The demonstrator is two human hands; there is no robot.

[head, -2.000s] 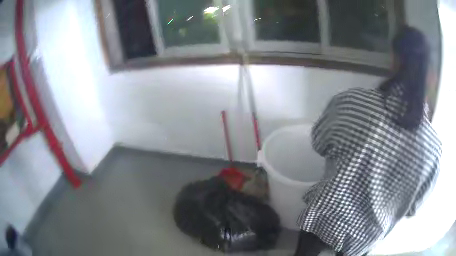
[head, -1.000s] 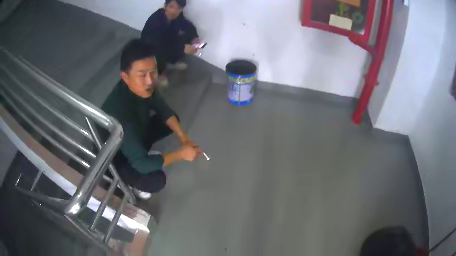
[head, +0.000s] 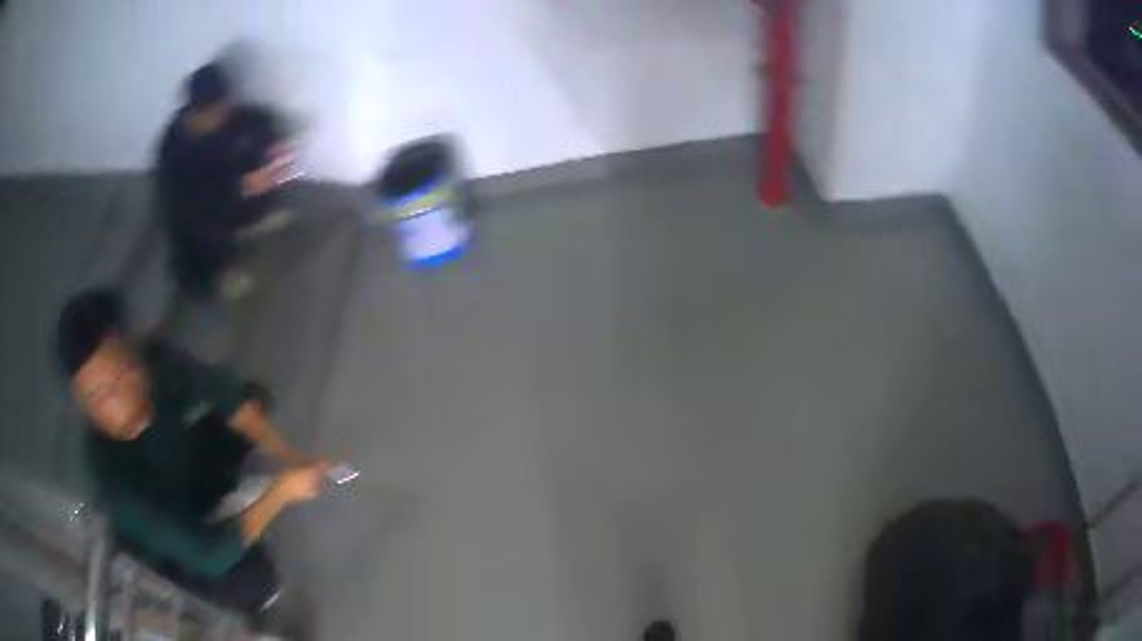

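Neither of my hands is in view. A black bag (head: 946, 576), cut off by the bottom edge, lies on the grey floor (head: 651, 376) at the lower right. A red dustpan (head: 1056, 551) is partly visible just right of the bag. A small dark thing (head: 659, 630) shows at the bottom edge; I cannot tell what it is. The picture is blurred.
A squatting person in green (head: 188, 463) at the left holds a small pale object (head: 342, 473). A person in dark clothes (head: 207, 175) crouches behind. A blue-white bucket (head: 432, 225) and red pipe (head: 778, 113) stand by the wall. A steel handrail (head: 98, 576) is lower left.
The view has swung right and downward, so both people and the bucket now sit further left. More of the black bag shows, and the red-framed cabinet has left the picture.
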